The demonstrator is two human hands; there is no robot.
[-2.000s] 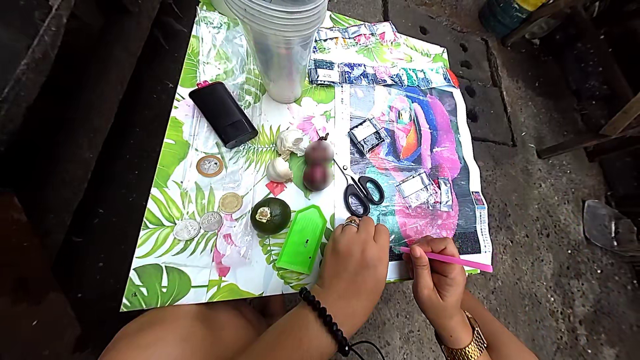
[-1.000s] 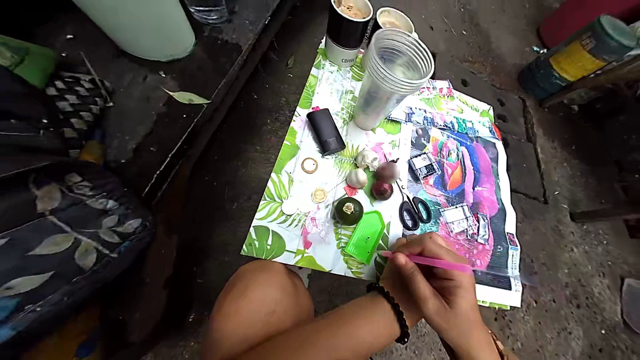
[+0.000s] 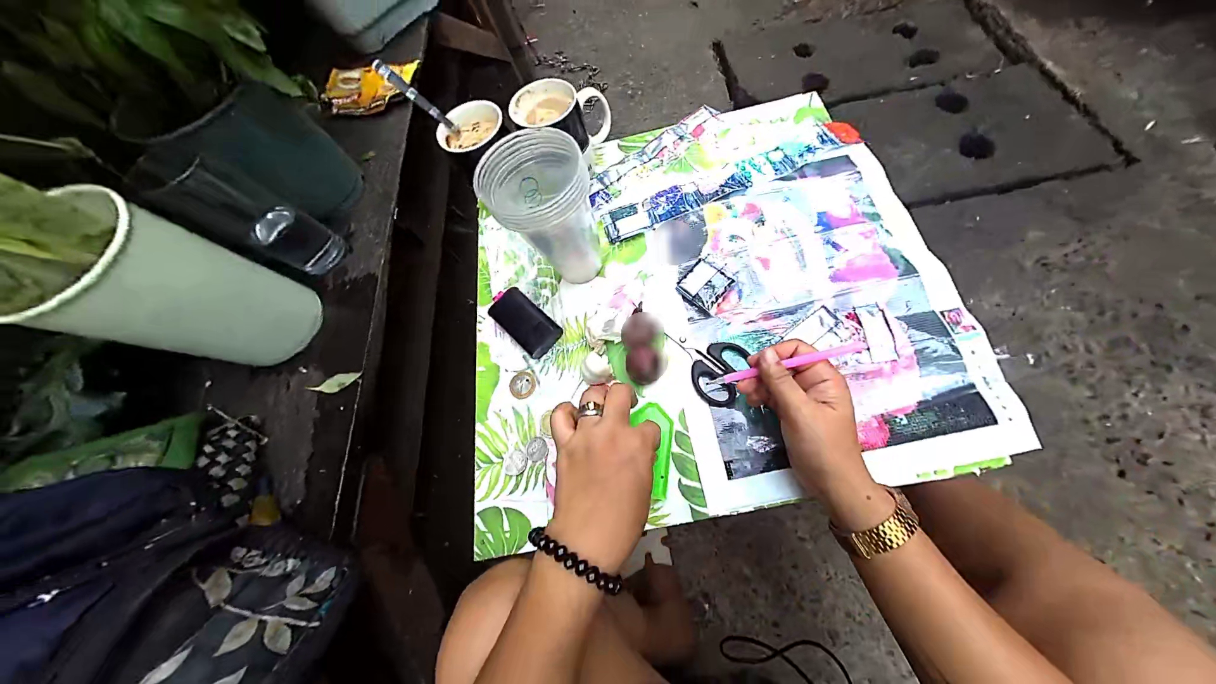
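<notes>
My left hand (image 3: 603,456), fingers curled, is over the green plastic tray (image 3: 662,446), just below the garlic bulbs (image 3: 597,366) and red onions (image 3: 643,356); what lies under its fingers is hidden. My right hand (image 3: 807,418) holds a pink pen (image 3: 798,362), its tip over the black handles of the scissors (image 3: 712,380). Beneath that hand lies a diamond painting canvas (image 3: 893,418) with small packets (image 3: 706,283) on it. Several coins (image 3: 522,384) and a black case-like object (image 3: 525,323) are left of the garlic.
Stacked clear plastic cups (image 3: 546,199) stand at the back of the leaf-patterned board (image 3: 503,532). Behind them are two cups of a tan drink (image 3: 472,125), one with a spoon. Plant pots (image 3: 199,275) and a dark patterned bag (image 3: 256,608) are at the left; concrete floor (image 3: 1121,380) lies right.
Two seconds ago my left hand was below the green tray; now it is over it. The pink pen has moved from the canvas's lower edge to the scissors. The view has shifted.
</notes>
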